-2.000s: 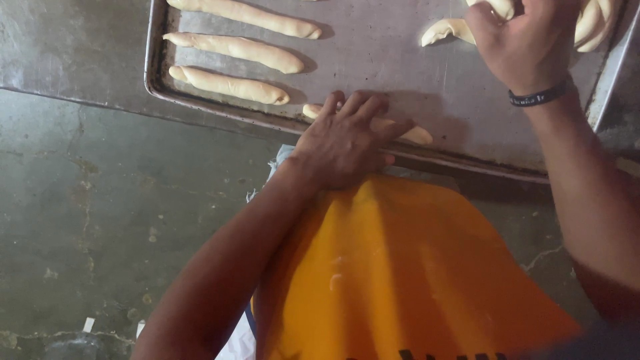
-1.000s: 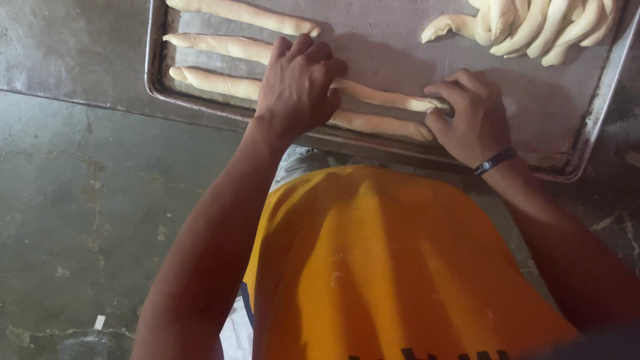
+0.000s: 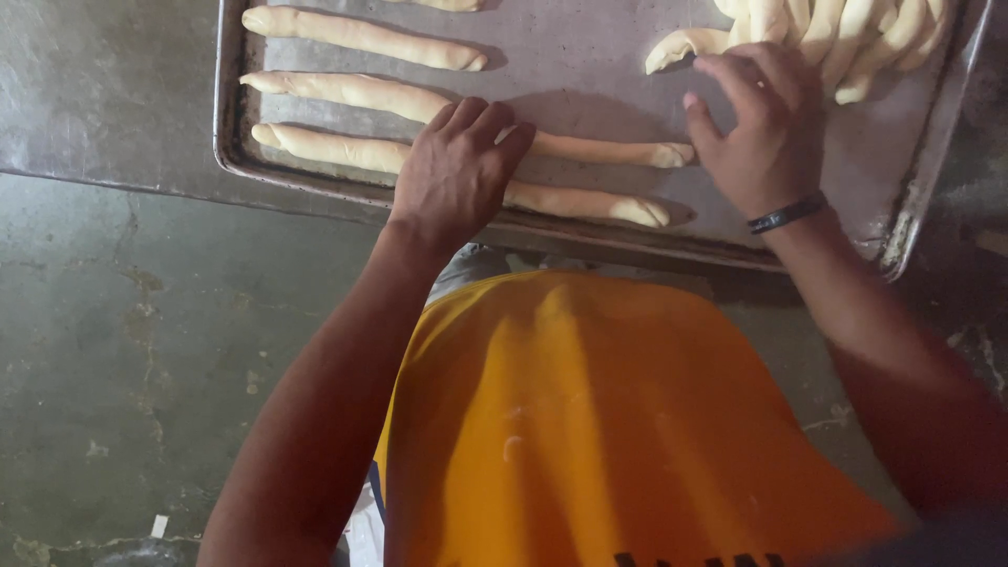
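Observation:
Rolled dough strips lie lengthwise on a metal baking tray (image 3: 567,102). My left hand (image 3: 461,165) rests, fingers curled, over the near end of a dough strip (image 3: 606,150) in the middle; whether it grips that strip is hidden. Nearer the front rim, another dough strip (image 3: 587,203) lies beside the same hand. My right hand (image 3: 760,126), wearing a dark wristband, is by the heap of dough strips (image 3: 843,35) at the upper right, fingers apart. Just left of its fingertips is the curved end of a dough strip (image 3: 681,47).
At the tray's left side, several dough strips (image 3: 362,35) lie in rows. The tray stands on a metal table (image 3: 102,94), whose front edge runs to the left. Below is a cracked concrete floor (image 3: 94,339).
My right hand has moved from the right end of the middle strip up to the heap. That strip was not in its place two seconds ago. My left hand stays near the strips' left ends.

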